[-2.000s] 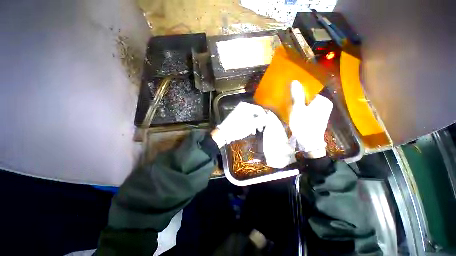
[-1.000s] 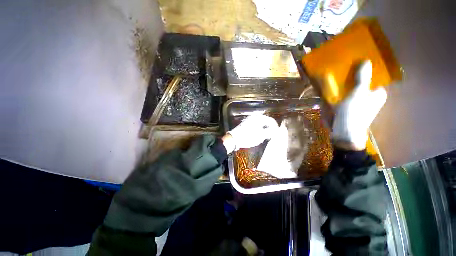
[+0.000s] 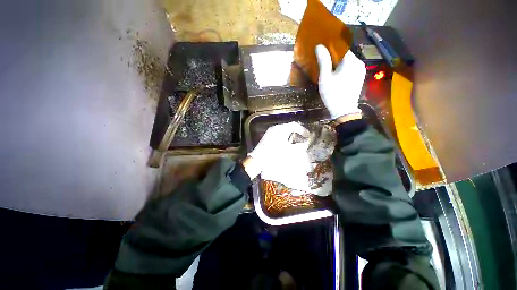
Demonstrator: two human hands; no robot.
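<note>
My right hand (image 3: pixel 343 82), in a white glove, grips an orange sheet (image 3: pixel 322 35) and holds it upright over the right part of the solder pot (image 3: pixel 272 68). My left hand (image 3: pixel 276 148), also gloved, holds a crumpled white-grey cloth (image 3: pixel 322 148) over the steel tray (image 3: pixel 295 218). Thin copper-coloured wires (image 3: pixel 280 198) lie in the tray below the cloth. The right forearm covers the tray's right part. The sheet hides part of the pot's bright surface.
A black dross tray (image 3: pixel 195 122) with grey crumbs stands left of the pot, a tan stick (image 3: pixel 180 118) across it. A black box (image 3: pixel 385 48) with a red display and a pen-like tool is at right, near an orange strip (image 3: pixel 409 127). Pale panels flank both sides.
My right hand has brought the orange sheet from the far right back to the left, over the pot. My left hand stays over the tray; the cloth in it has shifted and looks more bunched.
</note>
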